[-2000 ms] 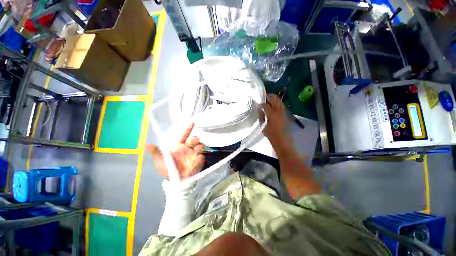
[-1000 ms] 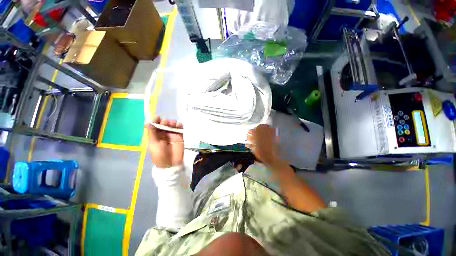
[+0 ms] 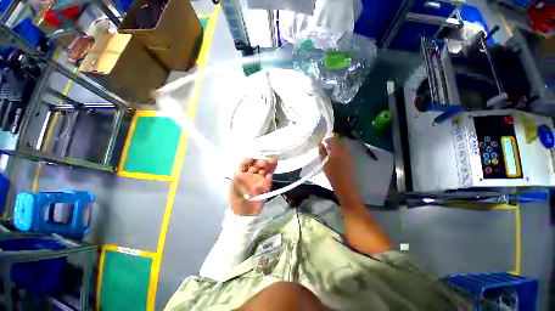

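Observation:
A thick coil of white tubing (image 3: 251, 118) lies in front of me, with loose strands crossing its middle. A pale round rim surrounds it and is hard to tell from the coil. My left hand (image 3: 251, 187) is at the coil's near left side, palm up with fingers curled, and a white strand (image 3: 286, 193) lies across it. The strand curves right to my right hand (image 3: 336, 161), which is blurred and closed around it at the coil's near right edge. Another blurred loop of tubing stands out to the left of the coil.
A clear plastic bag (image 3: 341, 73) lies beyond the coil. A green cylinder (image 3: 382, 119), a white sheet (image 3: 380, 176) and a dark slim tool (image 3: 370, 153) are to the right. A white machine (image 3: 447, 152) with a keypad stands further right. Cardboard boxes (image 3: 125, 73) and a blue stool (image 3: 55, 212) are left.
My left hand has moved right and closer to my body from the coil's left side. A strand now bows between both hands, and the left loop has swung out and blurred.

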